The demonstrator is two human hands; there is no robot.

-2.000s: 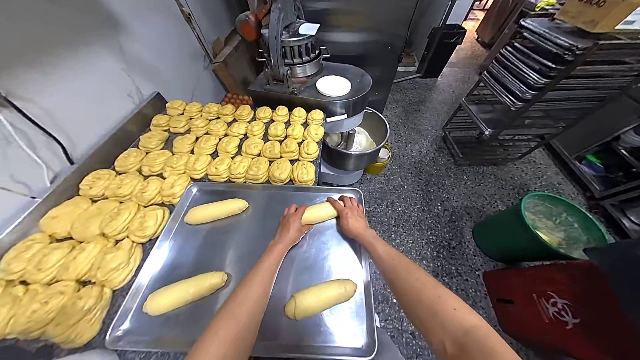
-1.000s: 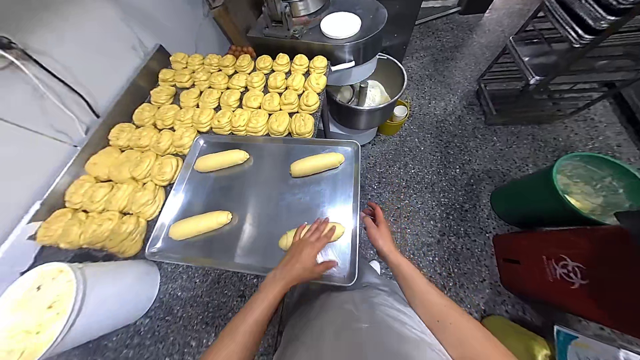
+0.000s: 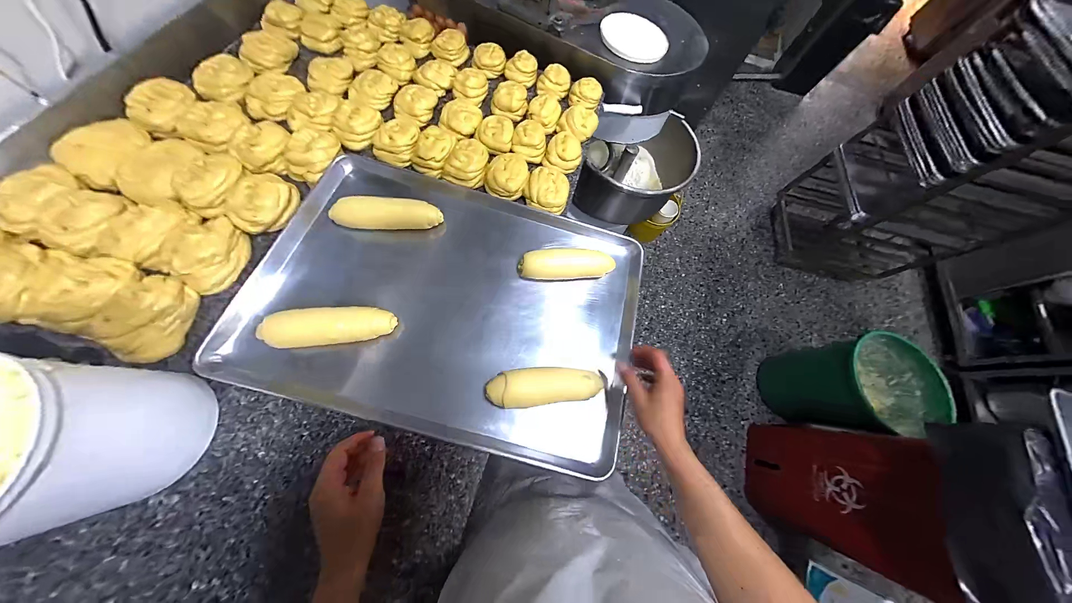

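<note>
A metal sheet pan (image 3: pixel 452 310) holds several rolled dough logs, set apart: one at the upper left (image 3: pixel 386 213), one at the lower left (image 3: pixel 327 327), one at the upper right (image 3: pixel 567 264) and one at the lower right (image 3: pixel 544 387). My right hand (image 3: pixel 656 389) is at the pan's right rim with its fingertips against or just beside it; whether it grips the rim is unclear. Below the pan's front edge, my left hand (image 3: pixel 350 486) is off the pan with fingers curled and nothing visible in it.
Rows of yellow dough pieces (image 3: pixel 260 146) lie behind and left of the pan. A white bucket (image 3: pixel 126 435) stands at lower left. A mixer bowl (image 3: pixel 641 167) is beyond the pan. On the right are a green bin (image 3: pixel 863 381), a red bin (image 3: pixel 837 494) and a tray rack (image 3: pixel 846 188).
My left hand has left the lower-right dough log and moved off the pan to the lower left. My right hand, beside the pan before, is now at its right rim.
</note>
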